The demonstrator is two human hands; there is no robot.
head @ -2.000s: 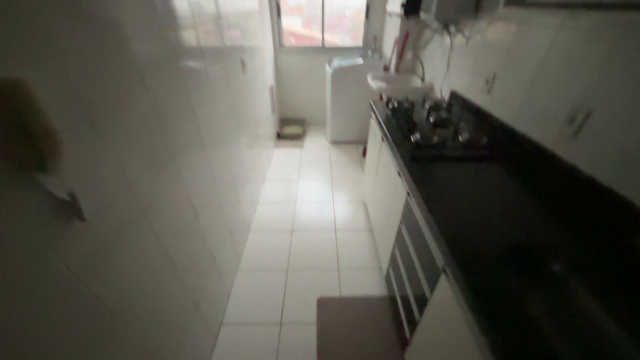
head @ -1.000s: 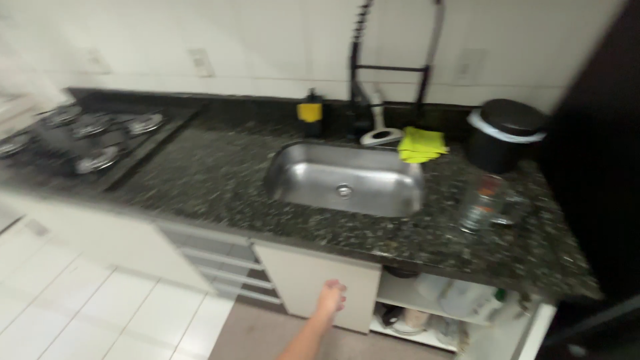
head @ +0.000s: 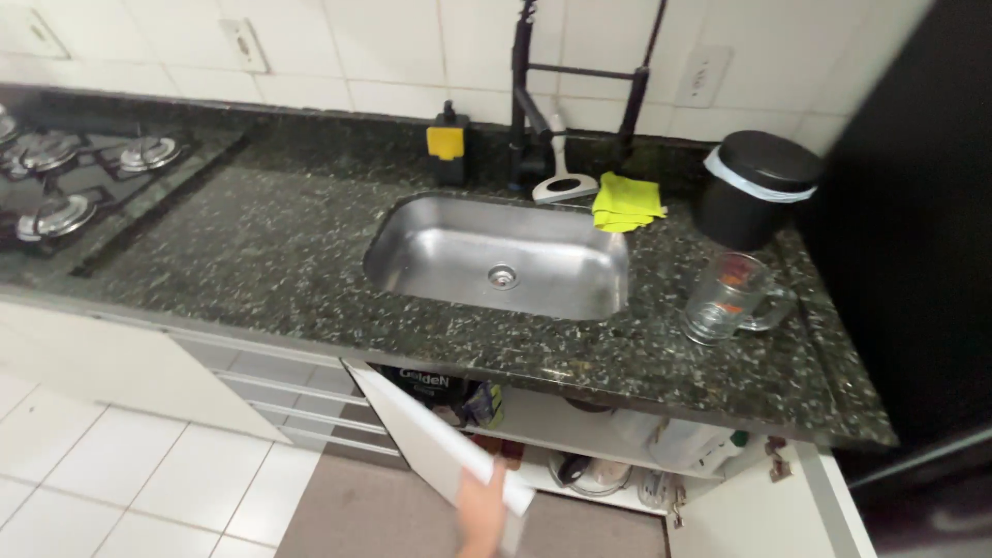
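My left hand grips the free edge of a white cabinet door under the counter; the door stands partly open. My right hand is out of view. Behind the door, the cabinet's upper shelf holds a dark bag with writing and a purple and green packet. Lower down lie a pan or lid and some glassware. Above, a stainless steel sink is set in the dark granite countertop. A glass mug lies or stands to its right; its exact pose is unclear.
Another cabinet door is open at the right. A black faucet, a dark bottle with a yellow part, a white squeegee, a yellow-green cloth and a black bin stand around the sink. A gas cooktop is at left.
The view has turned from the narrow kitchen's length to the sink. The door beside the open right section was closed one second ago; now my left hand holds it partly open.
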